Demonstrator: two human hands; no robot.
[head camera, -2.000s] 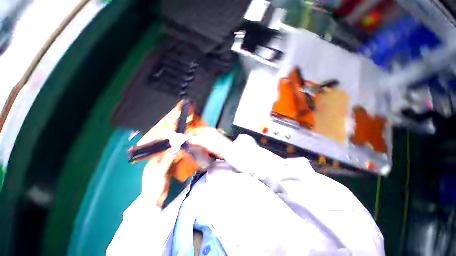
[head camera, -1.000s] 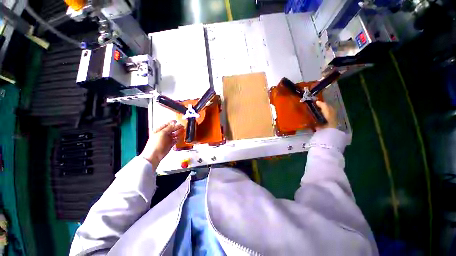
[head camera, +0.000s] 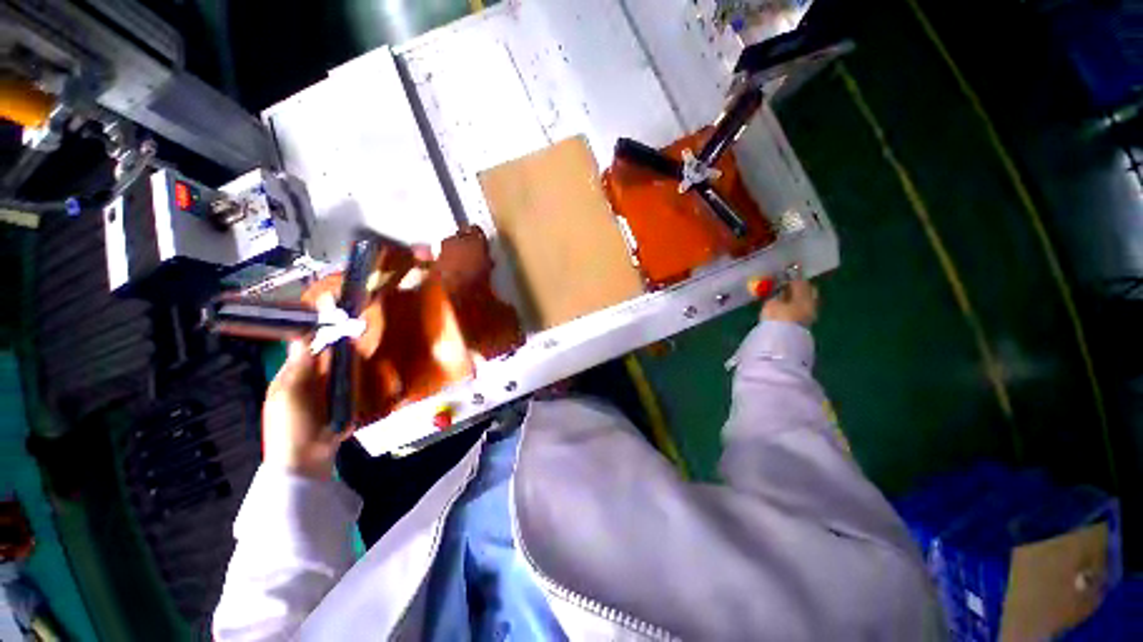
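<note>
A black Y-shaped leg assembly (head camera: 336, 329) with a silvery-white hub lies on a shiny orange-brown fixture plate (head camera: 420, 345) at the left of the pale machine table. My left hand (head camera: 298, 408) grips the plate's left side; the plate looks tilted and its fingers are partly hidden. Another orange-brown plate part (head camera: 483, 295) shows beside it. A second black Y assembly (head camera: 693, 171) lies on the right orange-brown plate (head camera: 664, 238). My right hand (head camera: 798, 301) is at the table's front right corner, by a red button (head camera: 762, 289); its fingertips are unclear.
A tan board (head camera: 564, 238) lies between the fixtures on the pale table (head camera: 357, 138). A black-and-silver machine box (head camera: 188, 226) stands at the left. Dark ribbed foam trays (head camera: 163, 464) lie beyond it. Blue bins (head camera: 1003, 527) stand at the lower right.
My left hand has moved left and the left plate with its Y assembly has shifted and tilted. My right hand has let go of the right fixture and moved to the front corner. The view has rotated.
</note>
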